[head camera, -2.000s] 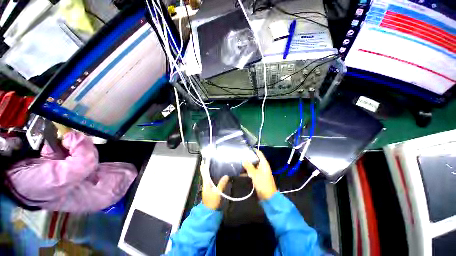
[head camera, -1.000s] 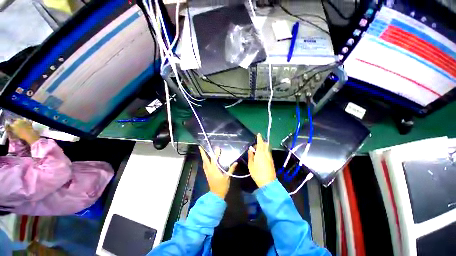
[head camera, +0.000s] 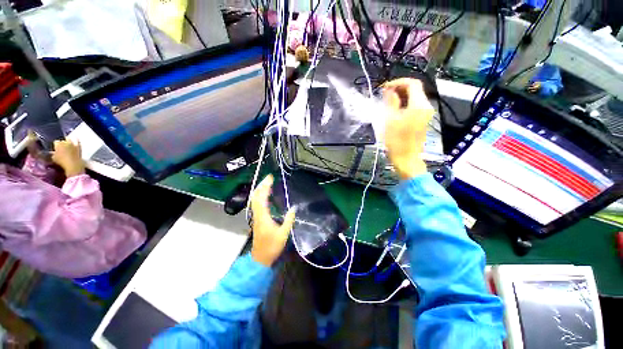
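A dark glossy tablet (head camera: 311, 217) lies on the front edge of the green bench, with a white USB cable (head camera: 347, 253) at its right side. My left hand (head camera: 268, 225) is at the tablet's left edge, fingers apart, holding nothing. My right hand (head camera: 408, 123) is raised over the grey instrument, closed on a clear crinkled plastic film (head camera: 358, 109). The film is blurred above a dark panel (head camera: 331, 126) on the instrument. The second tablet on the right is mostly hidden behind my right sleeve.
Monitors stand left (head camera: 184, 105) and right (head camera: 540, 167). A black mouse (head camera: 237, 199) is by the left one. White cables hang in the middle. Foam trays are at lower left (head camera: 198, 252) and lower right (head camera: 502, 300). A person in pink (head camera: 75, 218) sits at left.
My right hand has left the tablet, moved up over the instrument and taken hold of the clear film. My left hand has opened beside the tablet. The view has tilted up.
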